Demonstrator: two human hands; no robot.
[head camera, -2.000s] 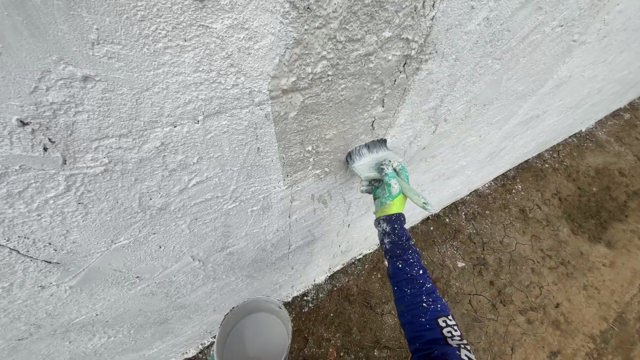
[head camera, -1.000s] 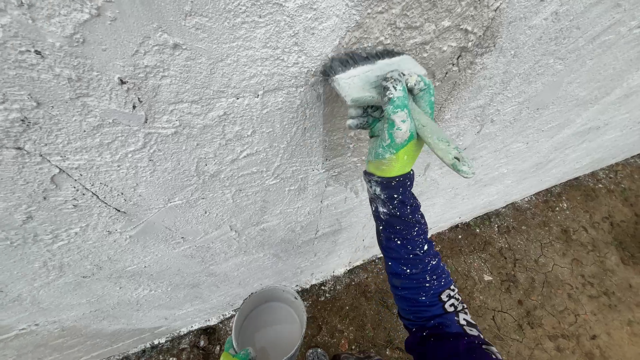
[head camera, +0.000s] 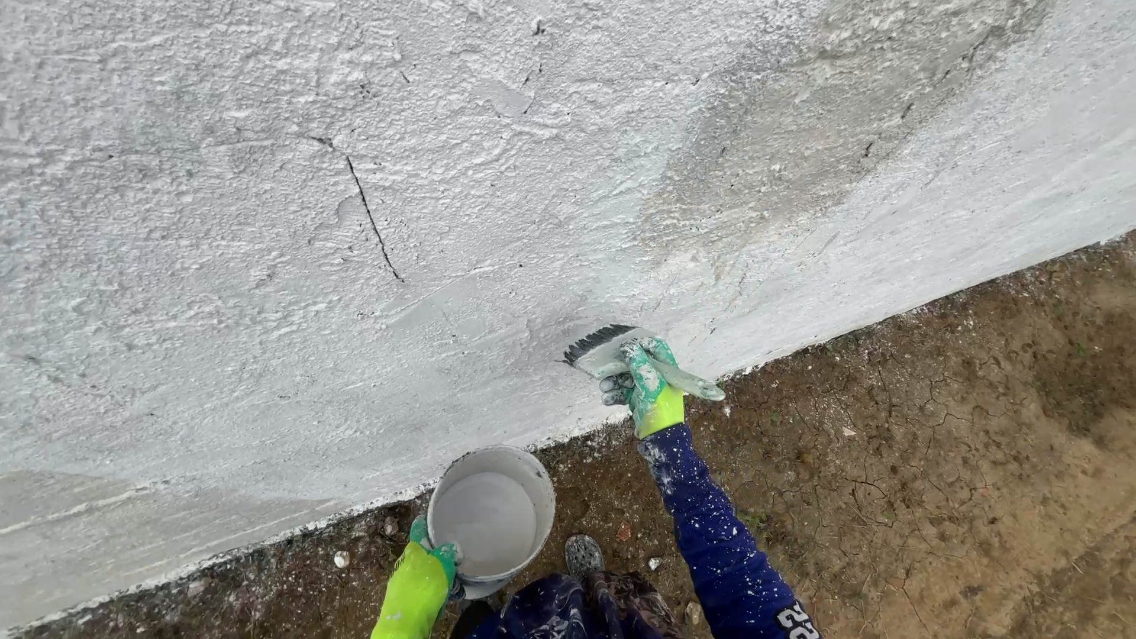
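My right hand (head camera: 646, 382), in a paint-smeared green and yellow glove, grips a wide paintbrush (head camera: 608, 351) with dark bristles and a pale handle. The bristles point left, at the lower part of the rough plaster wall (head camera: 497, 355); whether they press on it I cannot tell. At the bottom, my left hand (head camera: 430, 559), also gloved, holds the rim of a round bucket (head camera: 490, 510) of whitish paint on its left side. White covers most of the wall, while a bare grey-beige patch (head camera: 781, 151) shows at the upper right.
Cracked brown soil (head camera: 887, 444) runs along the foot of the wall, with white specks and small stones on it. A paint-spotted shoe (head camera: 584, 555) stands right of the bucket. A dark crack (head camera: 373, 217) marks the wall at upper left.
My right hand with the brush has moved down the wall, away from the grey-beige patch. More of my left hand now shows at the bucket. The view has shifted left.
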